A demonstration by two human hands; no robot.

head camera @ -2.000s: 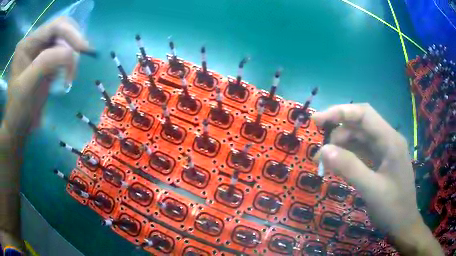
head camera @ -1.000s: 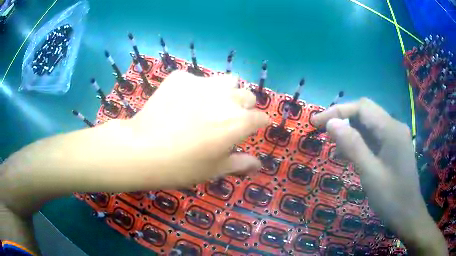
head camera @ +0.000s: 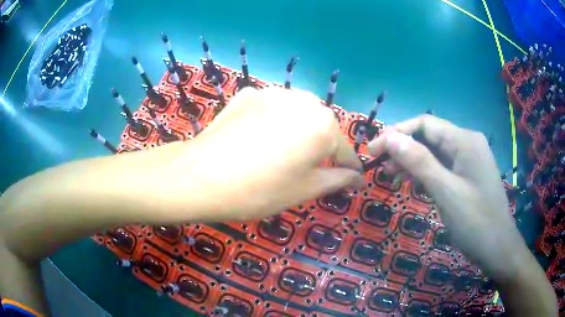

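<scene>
A large red circuit board panel [head camera: 272, 263] lies on the green mat, with black rounded rings around dark centres. Slim black-and-white lead pieces [head camera: 244, 60] stand up from its back rows and left side. My left hand [head camera: 285, 148] reaches across the panel from the left, its fingertips close together beside my right fingertips. My right hand [head camera: 452, 164] pinches a dark lead piece [head camera: 375, 162] between thumb and finger, slanting over the panel. The lead's left end meets my left fingertips; whether they grip it is unclear. My left hand and forearm hide the panel's middle left.
A clear plastic bag [head camera: 67, 62] of loose black-and-white pieces lies at the upper left. More red panels [head camera: 538, 136] crowded with leads lie at the right, beyond a yellow line [head camera: 512, 124]. A blue thing [head camera: 545, 25] is at the upper right.
My left hand has come from beside the bag onto the panel, then further right until its fingertips meet my right hand's. Its fingers have drawn together. My right hand has shifted slightly left.
</scene>
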